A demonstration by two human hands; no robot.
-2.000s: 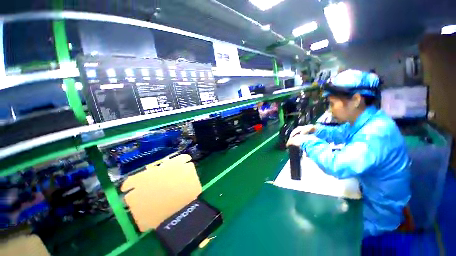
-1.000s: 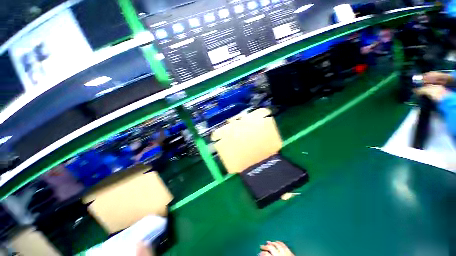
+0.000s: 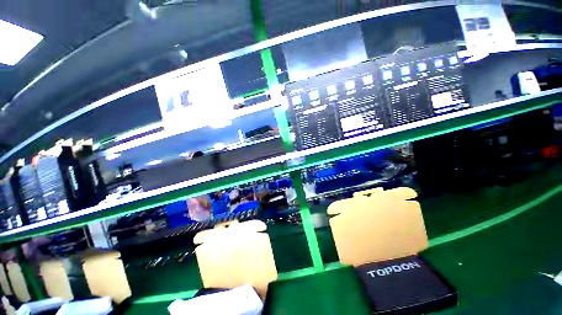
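Observation:
Neither of my hands is in view. Nearest in front, a retail box stands open with its tan lid (image 3: 379, 229) upright. A flat black zip case (image 3: 408, 288) with white TOPDON lettering lies at its base. To its left a second open box has an upright tan lid (image 3: 239, 257), with a white bag or sheet (image 3: 215, 304) over its black base. The lower parts of both boxes are close to or cut by the picture's bottom edge.
More open boxes (image 3: 106, 277) with white pieces stand at far left. A green post (image 3: 309, 237) rises between the two near boxes. The shelf above holds black printed cartons (image 3: 336, 117) and long dark boxes (image 3: 179, 175). People show blurred behind it.
The view has swung left and up. The other worker at right and the two hands at the bottom edge have left the picture. The box with the TOPDON case still stands open.

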